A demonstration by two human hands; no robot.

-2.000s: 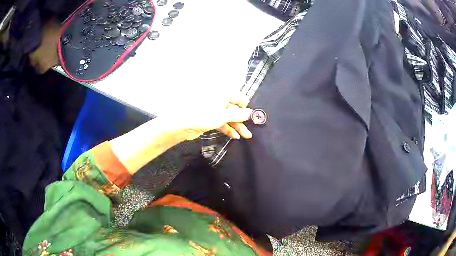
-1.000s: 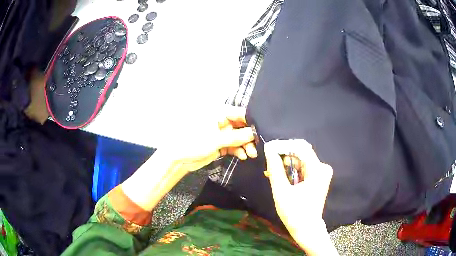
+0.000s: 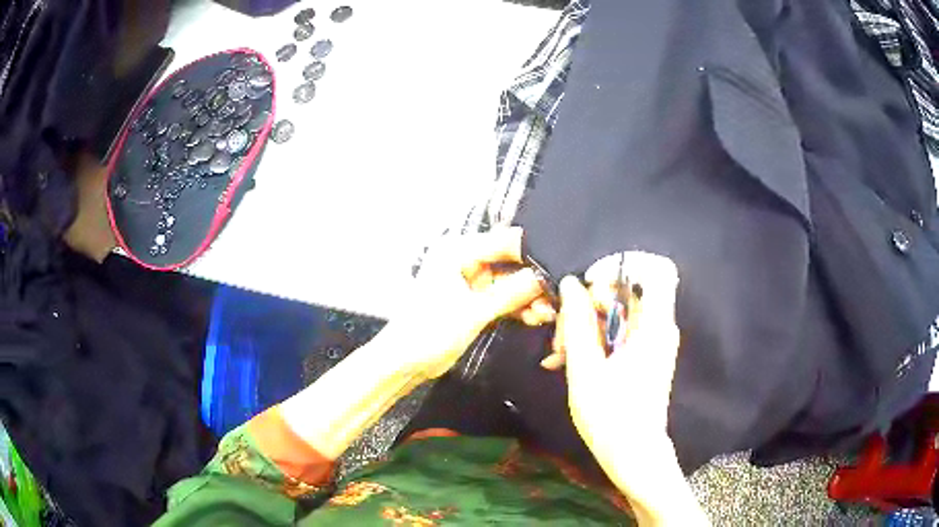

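Note:
A dark jacket (image 3: 659,165) lies over the table edge and lap, with plaid lining (image 3: 523,144) along its left edge. My left hand (image 3: 494,283) pinches the jacket's front edge between thumb and fingers; the button there is mostly hidden by the fingers. My right hand (image 3: 623,329) is close beside it on the right, fingertips together at the cloth edge. Small snips (image 3: 618,314) lie in my right palm. A needle or thread at the fingertips is too small to make out.
A dark oval tray (image 3: 190,232) with a red-pink rim holds many loose buttons on the white tabletop (image 3: 381,154). More buttons (image 3: 314,70) lie beside it. A blue crate (image 3: 232,360) is below the table edge. A red object (image 3: 891,468) is at the lower right.
My right hand has come into view since the earliest frame, with snips in its palm. Since the middle frame, both hands have drawn closer together, and the button is now more covered.

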